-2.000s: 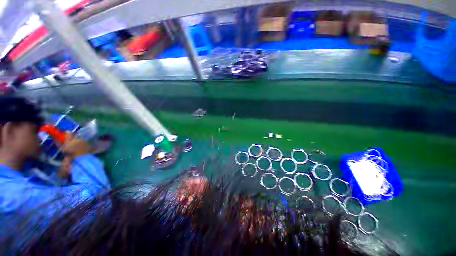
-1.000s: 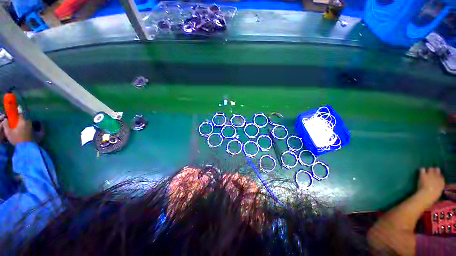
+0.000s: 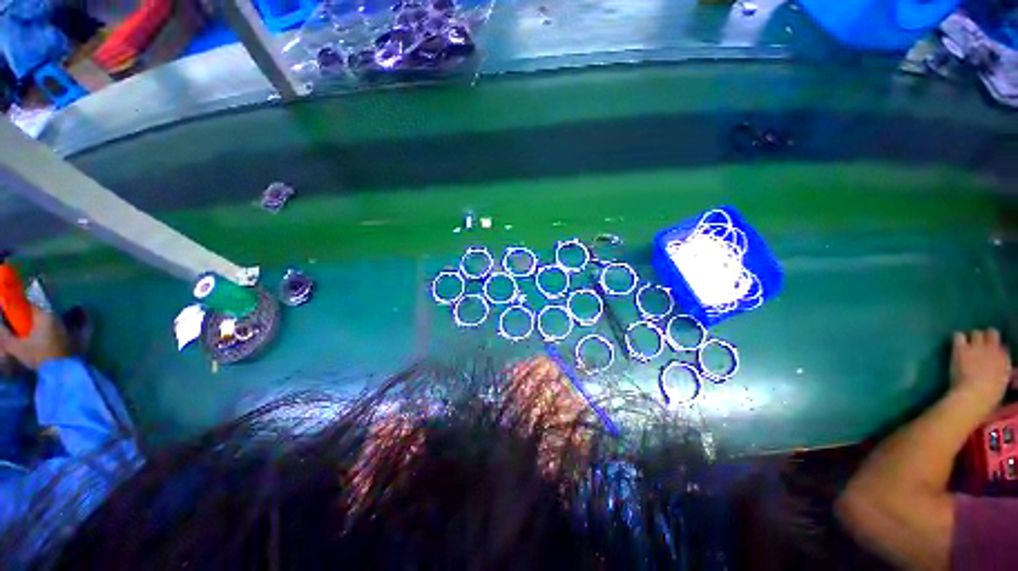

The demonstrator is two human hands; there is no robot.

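Observation:
My left hand and my right hand are at the bottom centre, mostly covered by dark hair. Only patches of skin show, and whatever they may hold is hidden. Several thin silvery metal rings lie flat in loose rows on the green bench, ahead and to the right of my hands. A blue parts bin right of the rings holds a heap of white rings. A thin blue strip lies beside my right hand, below the rings.
A dark round dish with small bits, a green roll, white paper and a dark round unit are at left by a metal post. A neighbour's hand holds an orange tool. Another person's forearm is at right.
The view has swung down and right since the first frame, then shifted slightly. My right hand's visible patch is nearer the blue strip; the left patch is lower. The right neighbour's arm has come into view.

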